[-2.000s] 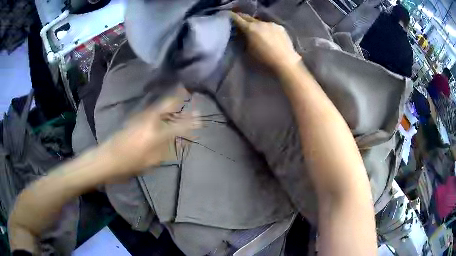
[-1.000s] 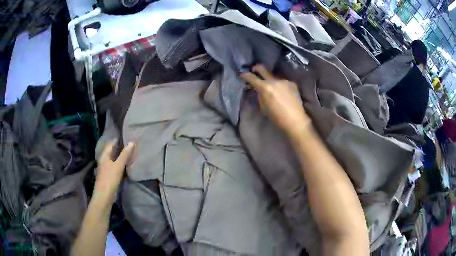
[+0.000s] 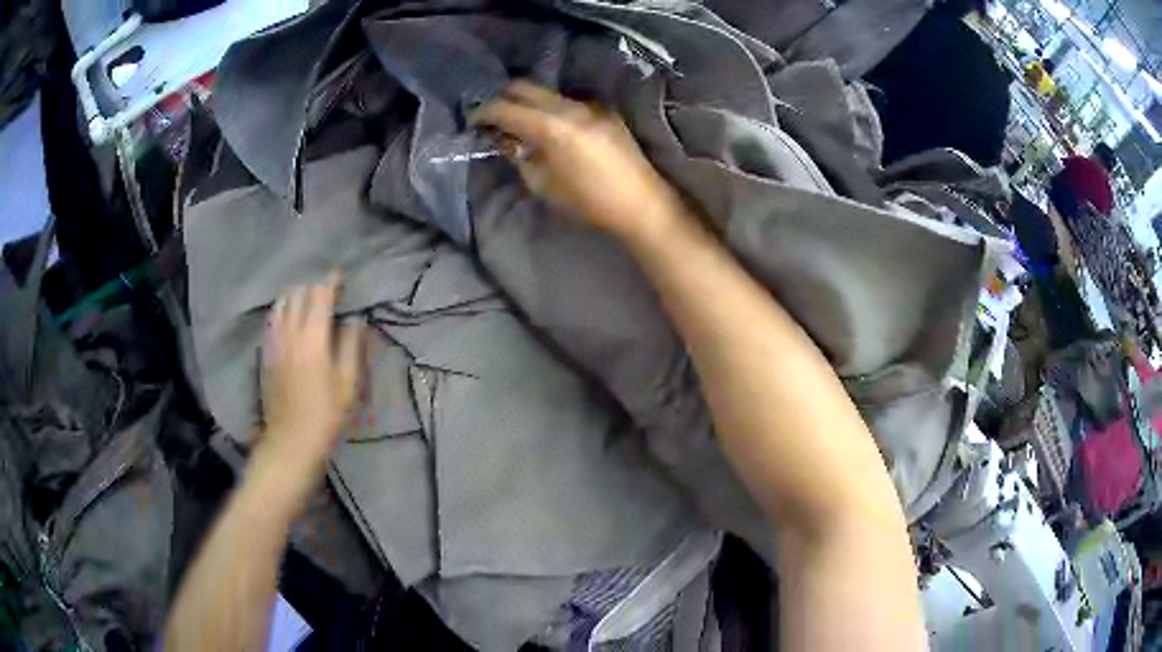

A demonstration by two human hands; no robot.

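A large heap of grey-brown garments (image 3: 548,446) fills the middle of the view. A squarish flap or pocket piece lies on the pale panel at centre left. My left hand (image 3: 306,363), slightly blurred, lies palm down on the panel, fingers a little apart, gripping nothing. My right hand (image 3: 573,153) is above the upper middle of the heap with curled fingers. A thin shiny pointed tool, likely thread snips (image 3: 465,155), sticks out from its fingers to the left, over a bluish-grey folded piece (image 3: 440,115).
A white machine table (image 3: 191,45) is at upper left. More dark grey garments (image 3: 108,471) hang at lower left. A white sewing machine (image 3: 1019,560) is at lower right. A person in dark clothing (image 3: 943,89) is at upper right, with more coloured items beyond.
My left hand has moved from the heap's left edge onto the panel. My right hand stays over the bluish-grey piece; the pointed tool now shows clearly. The view has shifted, moving the heap left and up.
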